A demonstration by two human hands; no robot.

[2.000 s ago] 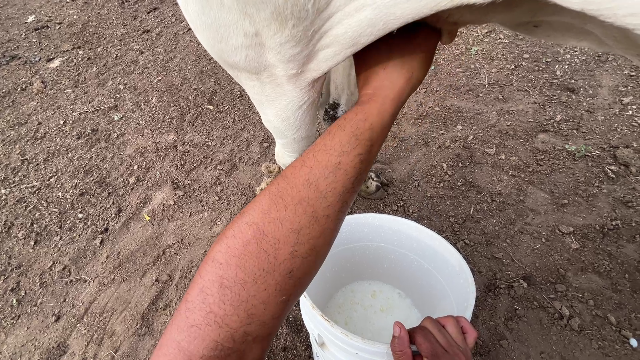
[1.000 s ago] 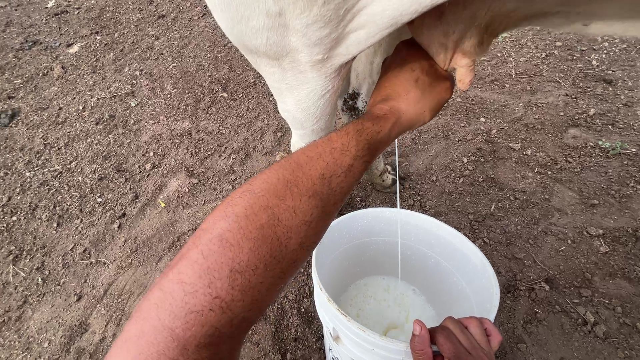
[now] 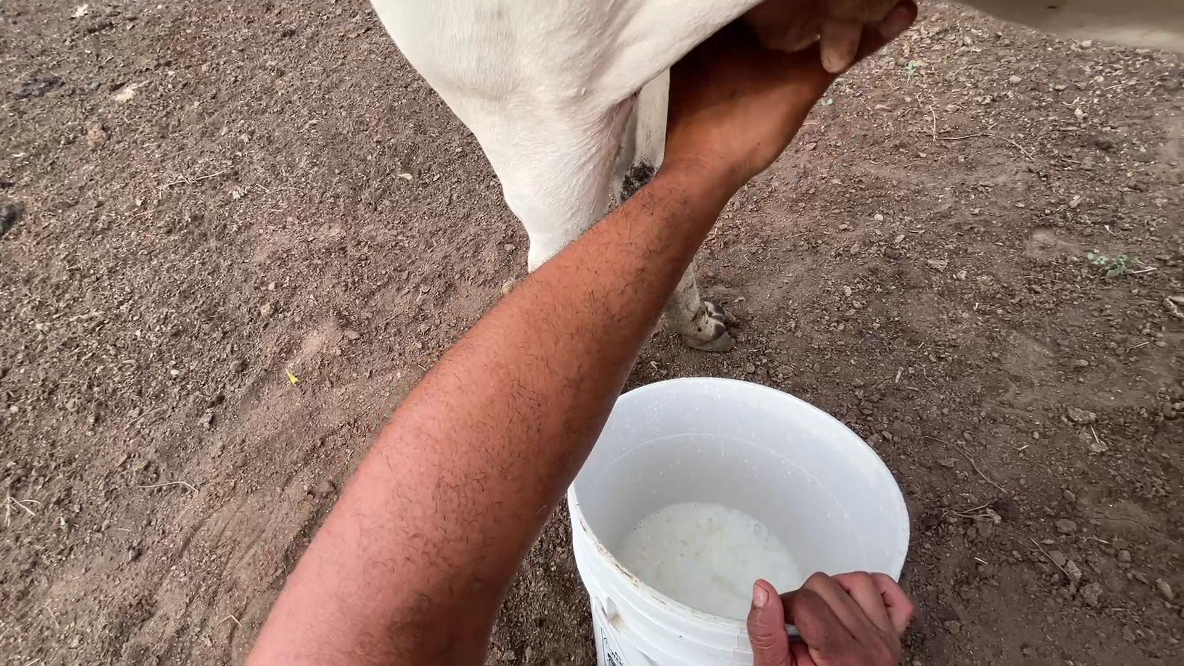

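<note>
A white cow, seen in part, stands at the top, with its udder [image 3: 786,23] and a hanging teat [image 3: 839,44] near the upper edge. My left hand [image 3: 754,97] reaches up against the udder, behind that teat; its fingers are largely hidden, with one fingertip showing to the right. Below stands a white plastic bucket [image 3: 832,481], holding shallow, slightly foamy milk [image 3: 710,555]. At the bucket's near right side, my right hand [image 3: 832,615] is closed on the rim, thumb to the left. No milk stream is visible.
The cow's near hind leg [image 3: 555,176] is left of my wrist, and a hoof [image 3: 708,328] rests just beyond the bucket. Loose brown soil [image 3: 231,277] with small clods surrounds them. A small green plant [image 3: 1113,264] grows at the right.
One second ago a thin milk stream fell from my left hand into the bucket; now none shows. My left hand has shifted up and right under the udder. My right hand has stayed at the rim.
</note>
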